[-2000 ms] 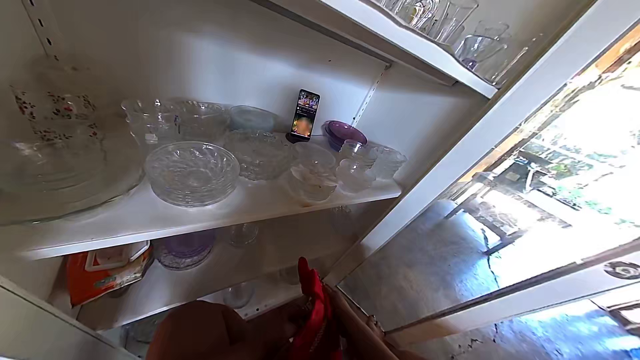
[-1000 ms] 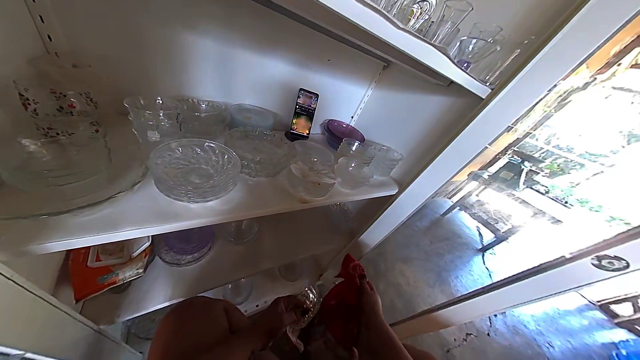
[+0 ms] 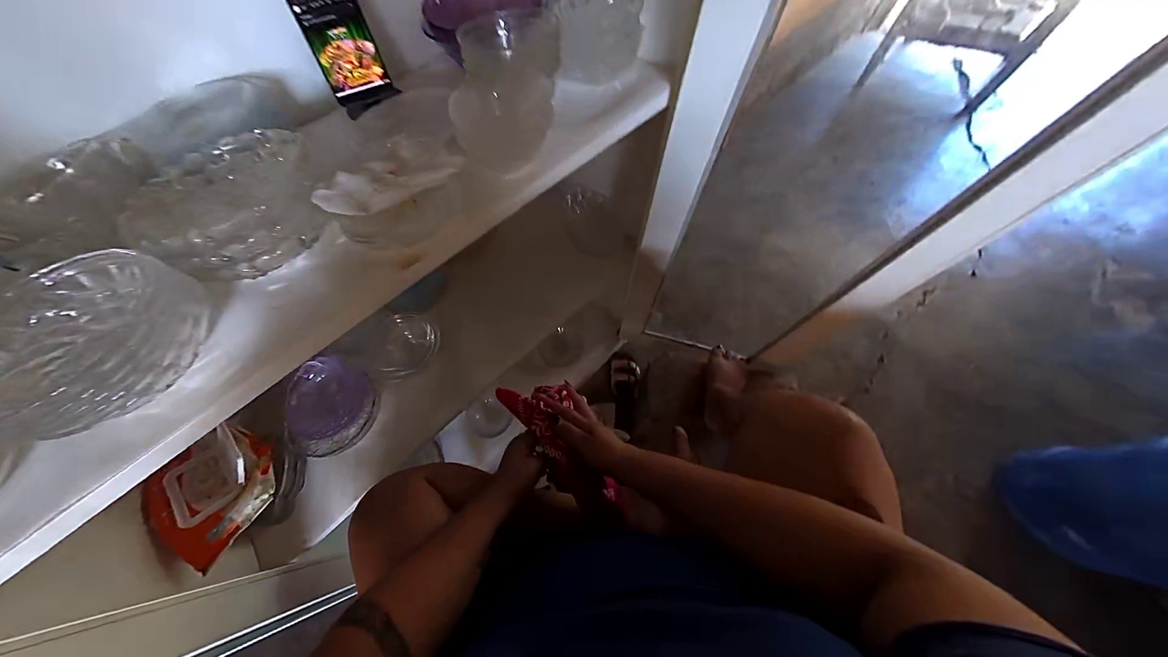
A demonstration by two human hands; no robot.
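A red patterned cloth point(image 3: 547, 429) is bunched between my hands, low in front of my lap. My right hand point(image 3: 589, 433) lies over the cloth with its fingers pressed on it. Beneath and to the left, my left hand point(image 3: 525, 456) meets the cloth; the cloth and my other hand cover its fingers, and I cannot tell what it grips. A clear glass bowl point(image 3: 488, 412) stands on the lowest shelf just left of the cloth.
Above the hands, the upper shelf point(image 3: 265, 333) bears cut-glass bowls point(image 3: 100, 328), stacked glass cups point(image 3: 504, 100) and a phone point(image 3: 345, 55). A purple bowl point(image 3: 330, 401) and an orange packet point(image 3: 208, 497) are below it. The door frame point(image 3: 703, 137) stands at the right, a blue object point(image 3: 1090, 511) beyond.
The view has tipped down strongly. A shiny clear glass item showed at my left hand one second ago; now the cloth is bunched there, with my right hand over it.
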